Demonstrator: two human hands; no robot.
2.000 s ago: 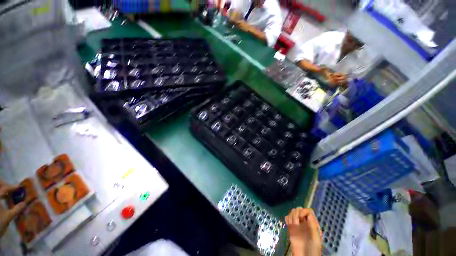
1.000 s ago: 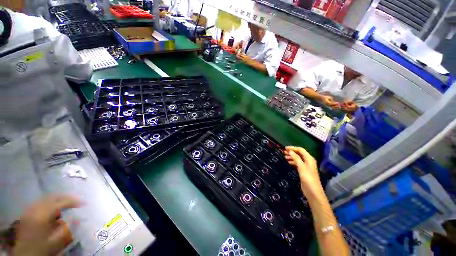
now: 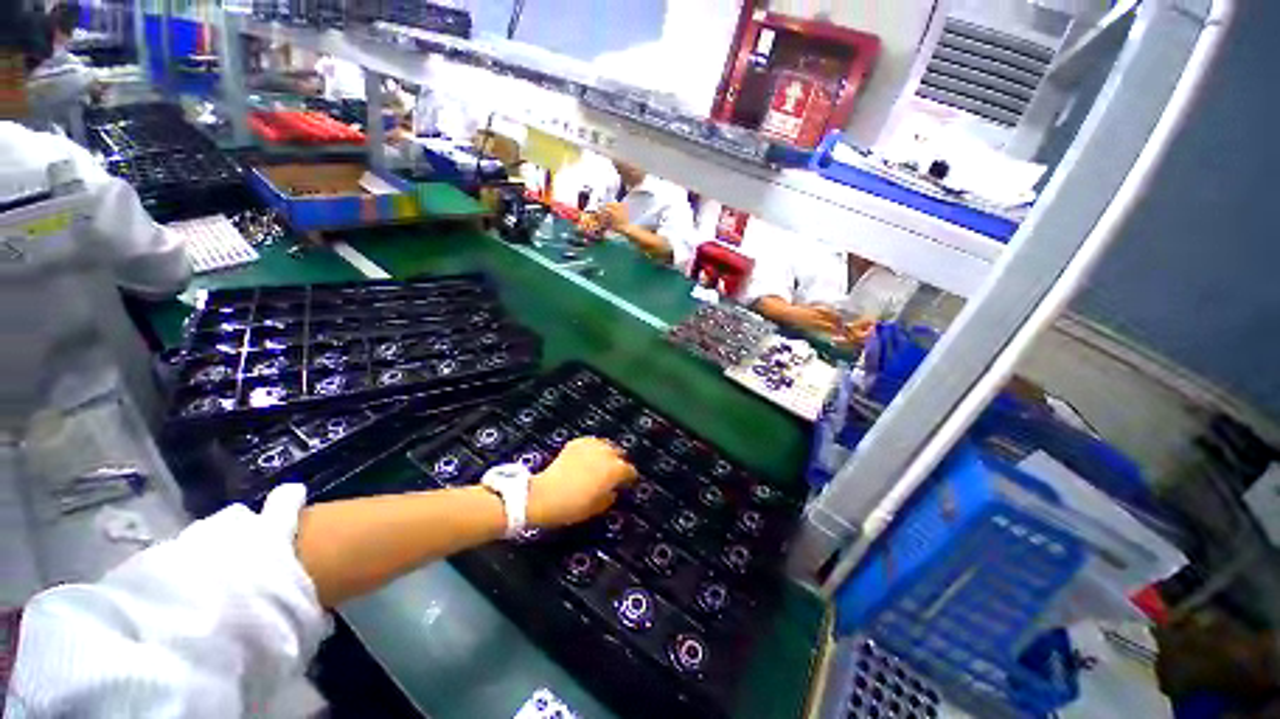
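My left hand (image 3: 587,482) reaches in from the lower left, in a white sleeve with a pale band at the wrist. It is over the middle of the near black blister tray (image 3: 562,625), knuckles up and fingers bent down. The fingertips are hidden, so I cannot tell whether they hold anything. The tray's square pockets hold round dark parts with pale rings. My right hand is not in view.
More black trays (image 3: 351,344) lie stacked and skewed at left. A blue plastic basket (image 3: 969,555) stands at right beside a slanting grey post (image 3: 1018,330). A perforated tray (image 3: 887,685) is below it. Co-workers in white sit across the green bench.
My left hand has moved from the machine table to over the near tray. My right hand, earlier at the tray's right side, has left the picture. The view has turned up and right.
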